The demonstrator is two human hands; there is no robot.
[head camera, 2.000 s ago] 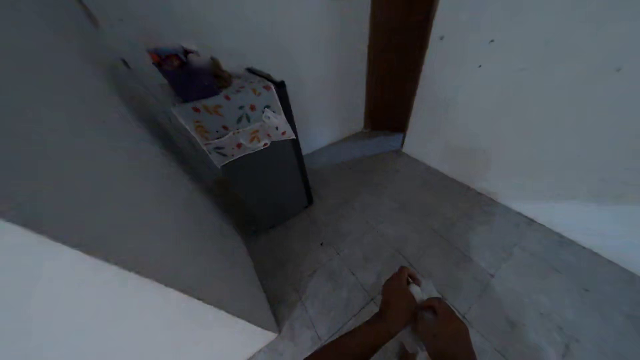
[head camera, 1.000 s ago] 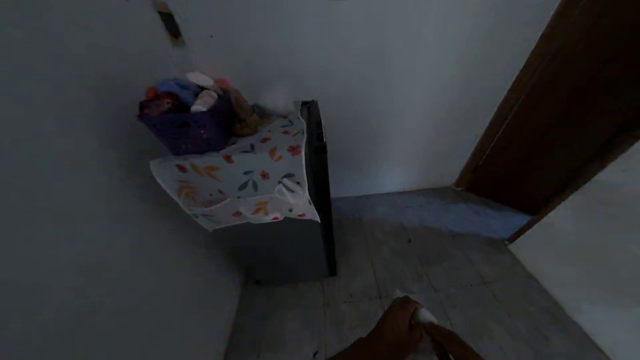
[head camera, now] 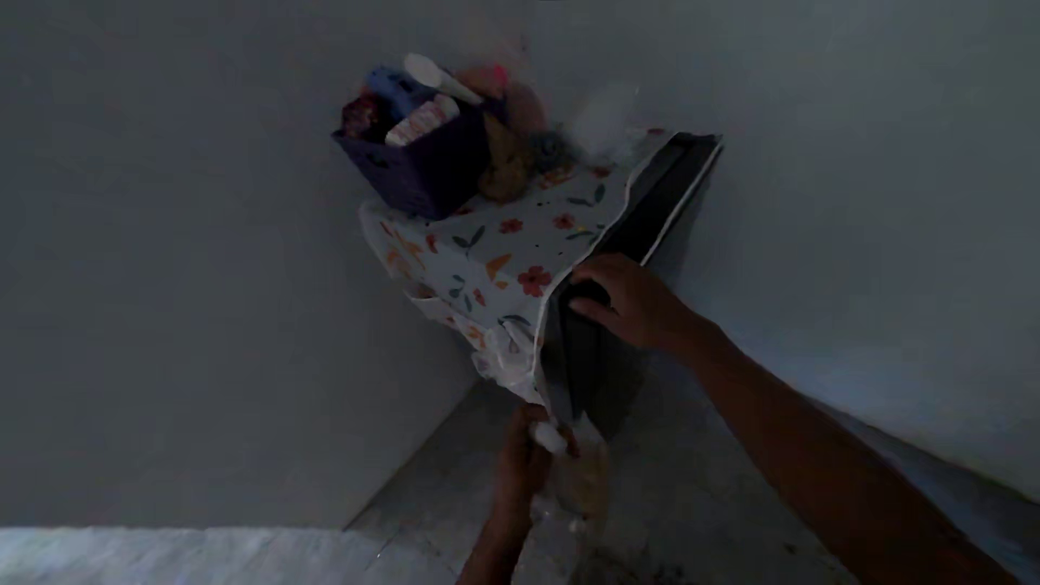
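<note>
A small dark refrigerator [head camera: 569, 357] stands by the wall, its top draped with a white floral cloth [head camera: 512, 244]. My right hand [head camera: 630, 301] touches the upper edge of its door, fingers curled with a gap between thumb and forefinger. Below the cloth's front corner, my left hand [head camera: 524, 455] grips a clear plastic bag [head camera: 581, 479] that hangs down with something pale brown inside. A small white thing [head camera: 548, 437] shows at the left fingers; what it is cannot be told. The picture is dim.
On the cloth stand a purple plastic basket [head camera: 439, 162] full of mixed items, a brown object [head camera: 505, 162] and a clear plastic bag [head camera: 605, 122]. Walls are behind and to the left; a pale ledge [head camera: 162, 556] crosses the lower left.
The refrigerator is much nearer in view. My hands, earlier together over the floor, are now apart: the right has reached the refrigerator door's edge, the left stays low with the bag.
</note>
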